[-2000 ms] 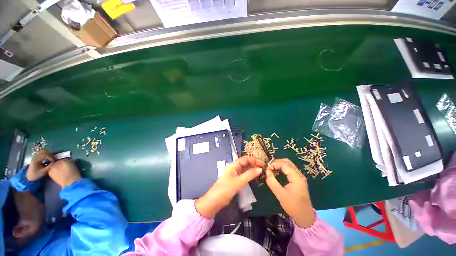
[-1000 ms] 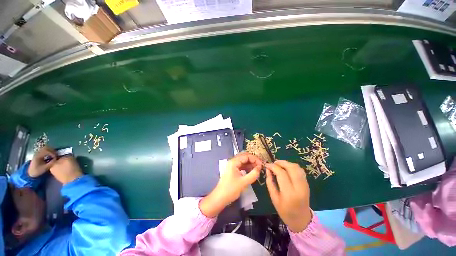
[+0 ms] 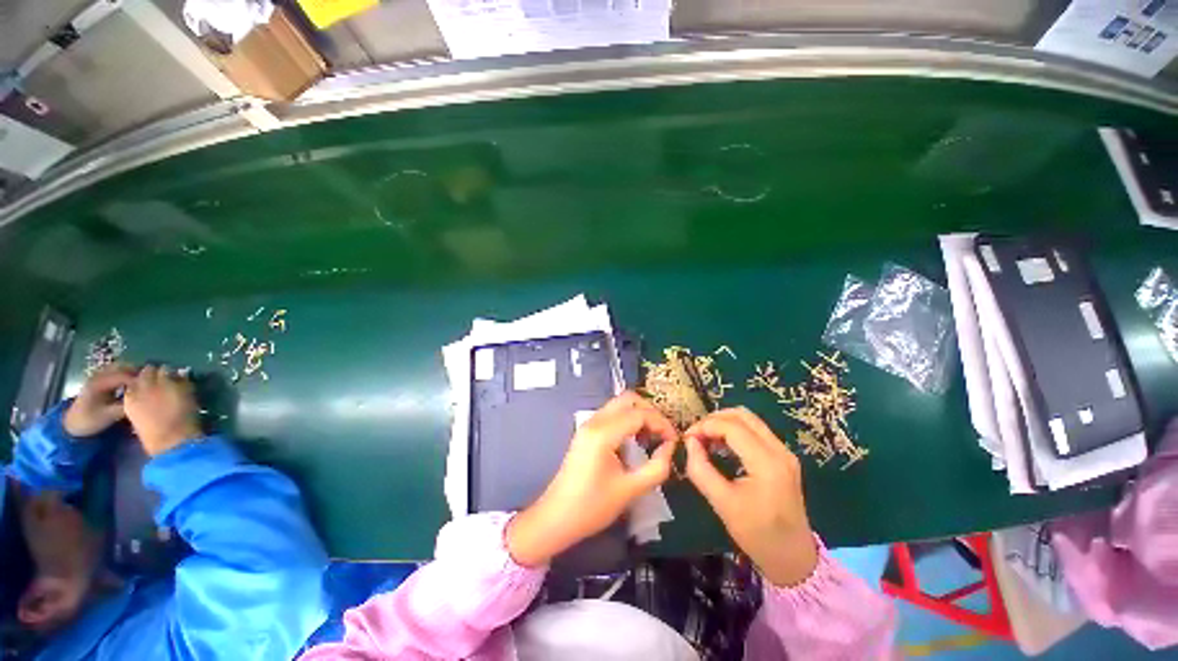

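Observation:
My left hand (image 3: 598, 471) is over the right edge of a black panel (image 3: 523, 433) with pale patches, which lies on white sheets (image 3: 459, 387). My right hand (image 3: 756, 488) is just right of it. The fingertips of both hands meet, pinching a tiny part (image 3: 682, 437) that they mostly hide. A pile of small tan parts (image 3: 674, 381) lies just beyond my fingertips. A second pile with dark ends (image 3: 823, 411) lies to the right of my right hand.
A clear plastic bag (image 3: 894, 323) lies right of the piles. Stacked housings (image 3: 1066, 342) on white sheets are farther right. A blue-sleeved person (image 3: 246, 542) works at left beside scattered parts (image 3: 249, 349). A pink sleeve (image 3: 1126, 568) is at right. A red stool (image 3: 950, 588) stands below the bench edge.
The black housing at the far upper right has moved right towards the picture's edge. The light marks on the green surface have also shifted right. My hands stay together, with the right fingers bent again.

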